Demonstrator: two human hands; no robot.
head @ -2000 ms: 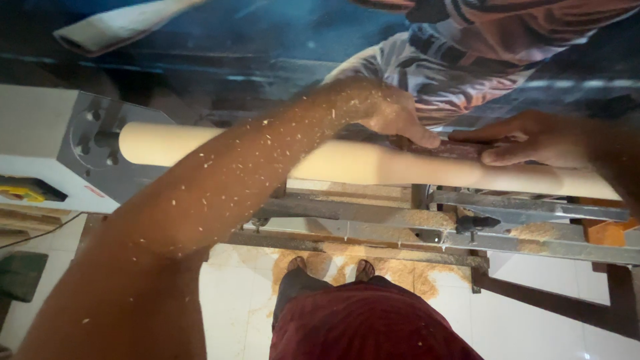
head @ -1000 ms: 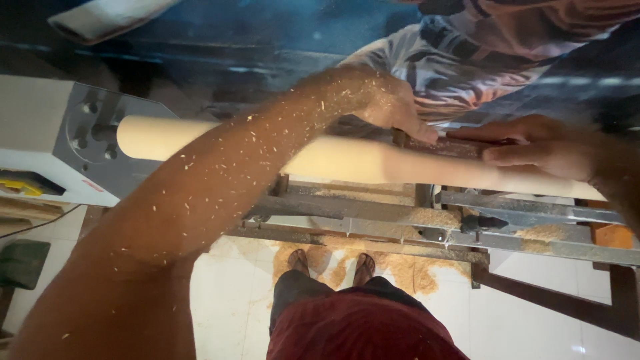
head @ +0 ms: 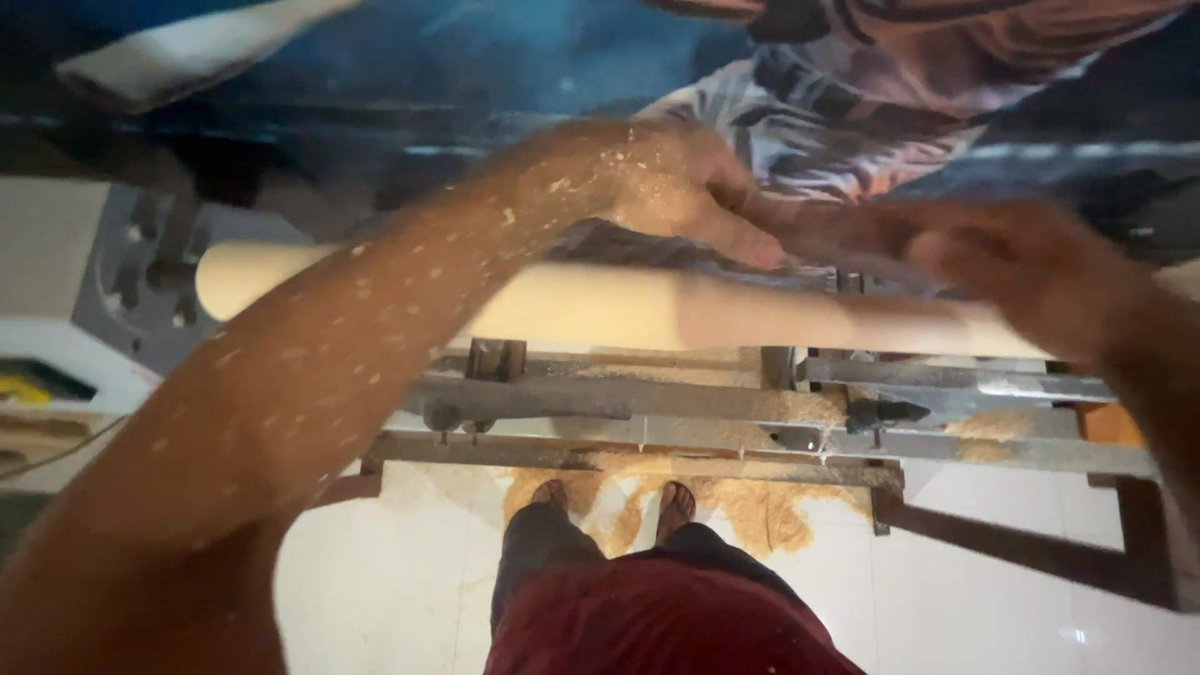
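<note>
A pale wooden cylinder (head: 581,305) lies across a wood lathe, its left end at the grey headstock (head: 141,272). The wood narrows towards the right and its surface looks blurred. Over its far edge is my left hand (head: 698,202), thumb pointing right, wood chips on the wrist and forearm. My right hand (head: 1012,248) is blurred and curled above the narrower part. Between the hands runs a blurred reddish-brown strip or block (head: 834,230); both hands seem to hold it, its kind unclear. My left forearm hides part of the cylinder.
Metal bed rails (head: 712,398) with a tool rest part and a dark lever (head: 886,412) run below the cylinder. Shavings (head: 769,511) lie on the rails and tiled floor around my feet. A dark frame leg (head: 1031,553) slants at right. A printed backdrop (head: 525,56) stands behind the lathe.
The reddish-brown piece, earlier against the cylinder's narrower part, now appears farther up in view, towards its far side. My left hand has shifted slightly left.
</note>
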